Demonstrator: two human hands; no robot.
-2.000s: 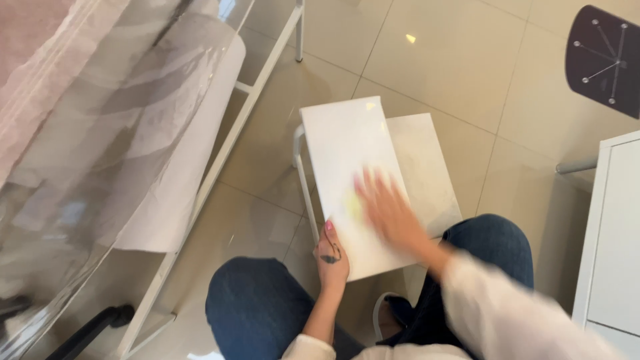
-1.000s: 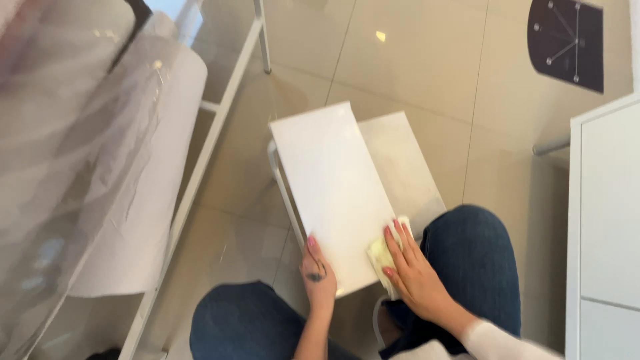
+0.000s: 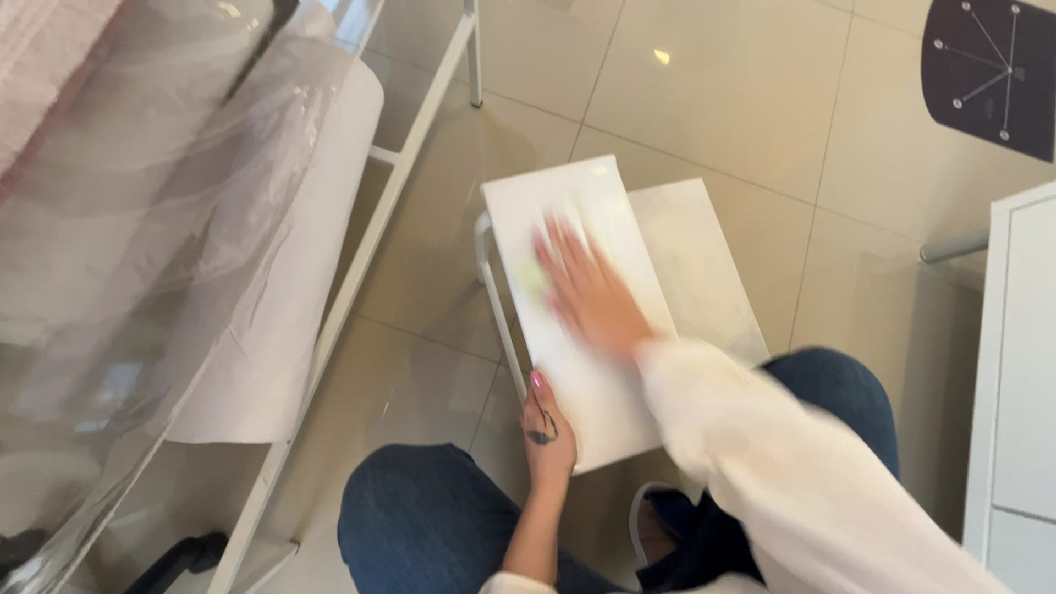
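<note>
A white rectangular board or panel (image 3: 610, 404) lies at a slant over a white step stool (image 3: 693, 247) between my knees. My left hand (image 3: 549, 433) grips the board's lower left edge, thumb on top. My right hand (image 3: 590, 285), blurred by motion, is spread flat over the upper middle of the board. Under its fingers, toward the board's left edge, shows part of a pale yellow cloth or sponge (image 3: 532, 276); most of it is hidden.
At the left, a white metal rack (image 3: 396, 190) bears large rolls wrapped in clear plastic (image 3: 206, 206). A white drawer cabinet (image 3: 1023, 355) stands at the right edge. A dark chair part or mat (image 3: 994, 74) is at the top right, above the tiled floor (image 3: 718, 99).
From the board's lower right edge one second ago, my right hand has moved with the yellow cloth or sponge up and left across the board. My left hand keeps its hold on the left edge.
</note>
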